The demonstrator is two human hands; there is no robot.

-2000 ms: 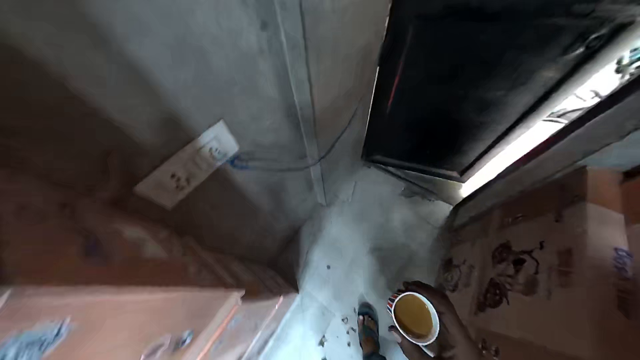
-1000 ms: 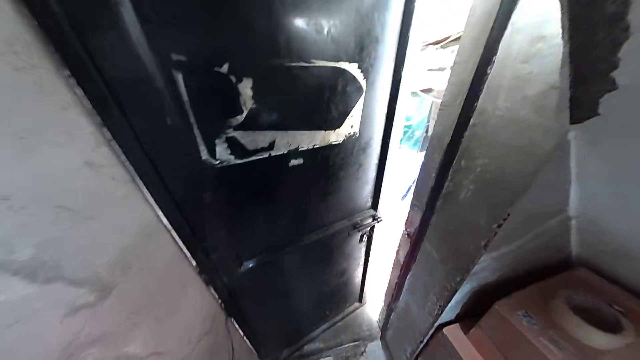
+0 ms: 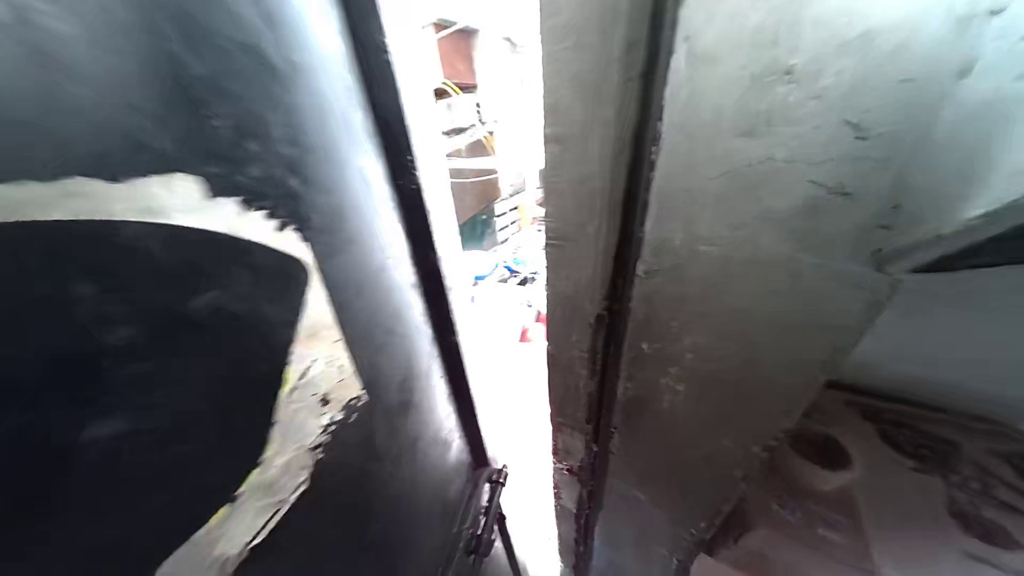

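Observation:
Neither of my hands shows in the head view now. A dark metal door (image 3: 400, 344) fills the left side, standing ajar, with the torn remains of a pale sticker (image 3: 312, 400) on its face. Low on the door's edge is a metal slide bolt (image 3: 486, 512). Bright daylight comes through the narrow gap between the door and its frame (image 3: 596, 240). The cup seen earlier is out of view, so what my hands hold is hidden.
Right of the frame is a rough plastered wall (image 3: 744, 304). At the lower right, a roll of tape (image 3: 816, 456) lies on a cardboard box (image 3: 896, 512). Through the gap, blurred outdoor objects and a reddish-brown box (image 3: 458, 58) show.
The view has swung up from the floor and come close to the door gap. Two seconds ago a hand held a cup of brown drink at the lower edge; both have left the view.

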